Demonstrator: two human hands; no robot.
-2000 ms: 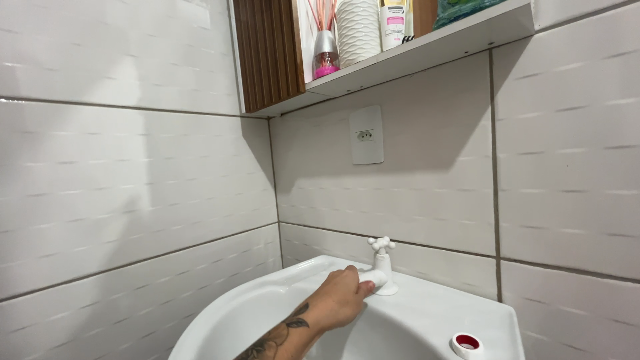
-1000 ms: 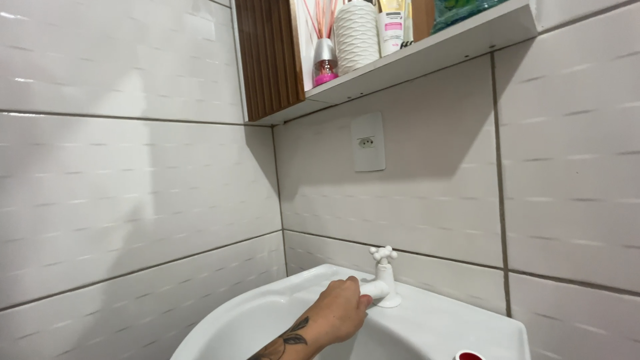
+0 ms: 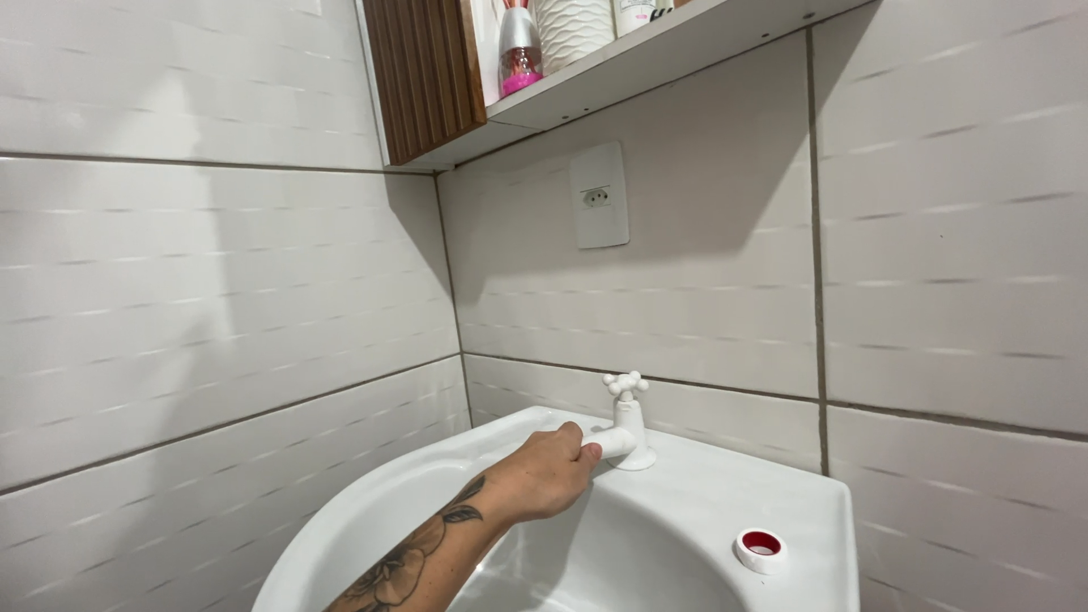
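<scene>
My left hand [image 3: 554, 472] reaches in from the lower left, its forearm tattooed. Its fingers and thumb are closed around the end of the spout of a white faucet [image 3: 629, 433], hiding the spout's tip. The faucet stands upright on the back ledge of a white washbasin [image 3: 722, 484], with a cross-shaped handle [image 3: 626, 385] on top. To the right on the ledge lies a small white ring-shaped item with a red inside [image 3: 761, 551]. My right hand is out of view.
Above the basin hangs a white shelf [image 3: 680, 51] with a slatted wooden door [image 3: 425, 76]. It holds a reed diffuser [image 3: 519, 55] and a white textured container [image 3: 576, 32]. A wall socket [image 3: 599, 195] sits below, and tiled walls meet behind the basin.
</scene>
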